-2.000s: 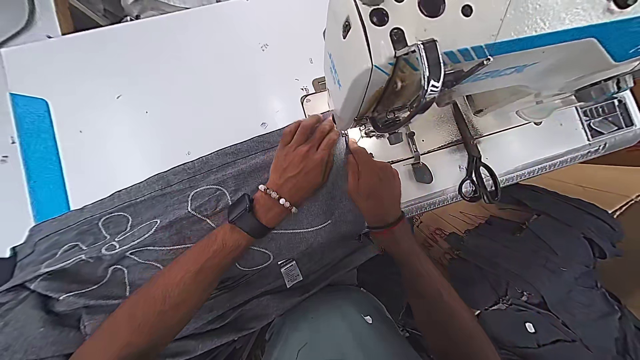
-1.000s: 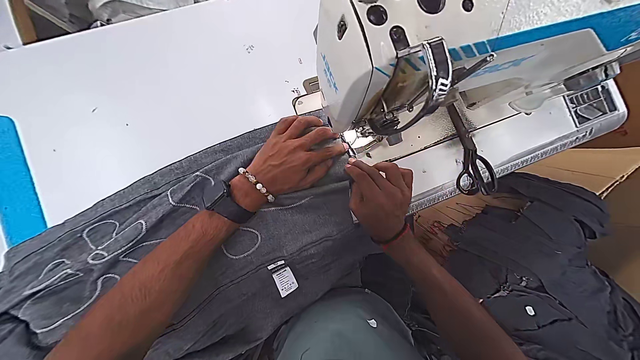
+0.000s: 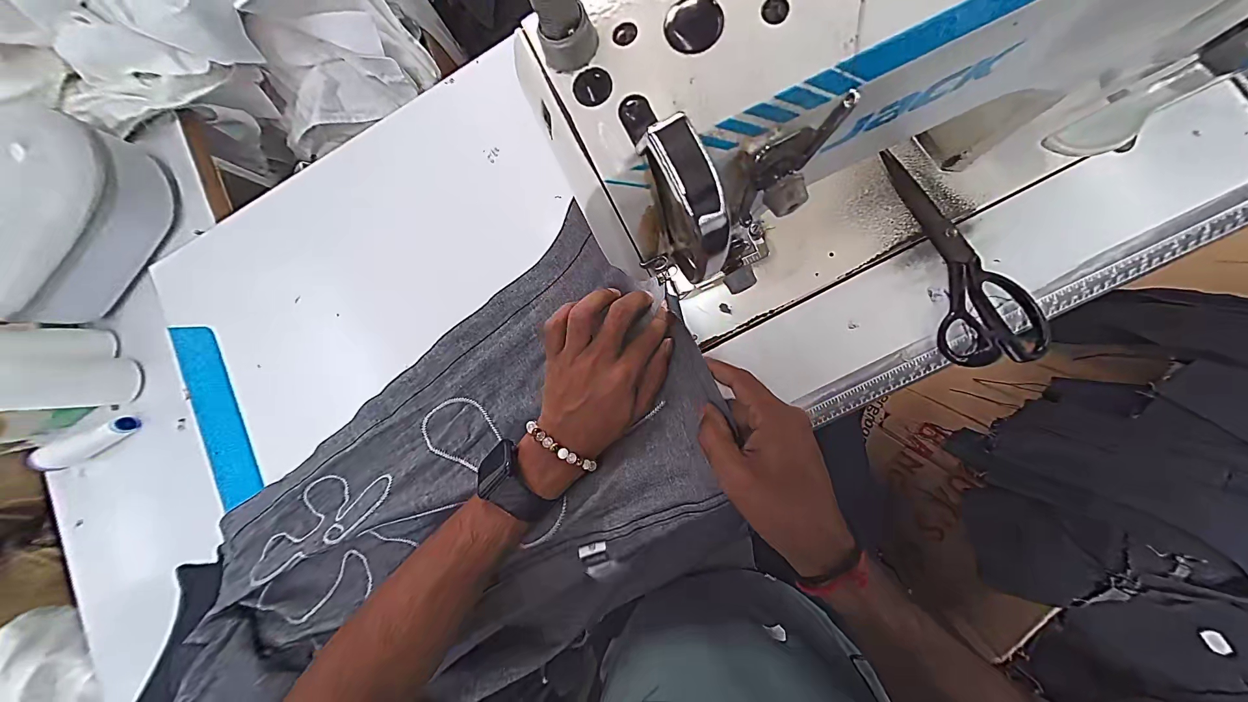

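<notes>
A dark grey garment (image 3: 468, 390) with white flower embroidery lies over the white table, its edge beneath the presser foot of a Jack sewing machine (image 3: 780, 107). My left hand (image 3: 600, 380), wearing a watch and a beaded bracelet, rests flat on the cloth just in front of the needle area, fingers slightly spread. Lower right of it, my right hand (image 3: 770, 468) pinches the garment's right edge between thumb and fingers. A small white label (image 3: 593, 556) shows on the cloth near my lap. Black-handled scissors (image 3: 975, 292) lie on the machine bed to the right.
A metal ruler strip (image 3: 877, 390) runs along the table's front edge. Dark cloth pieces (image 3: 1111, 468) are heaped over a cardboard box (image 3: 936, 546) at the right. White thread cones (image 3: 58, 366) and piled white cloth (image 3: 253, 68) are at the left.
My right hand has left the needle area and moved down along the garment's edge. More of the cloth's edge lies uncovered between my hands. The view has shifted strongly.
</notes>
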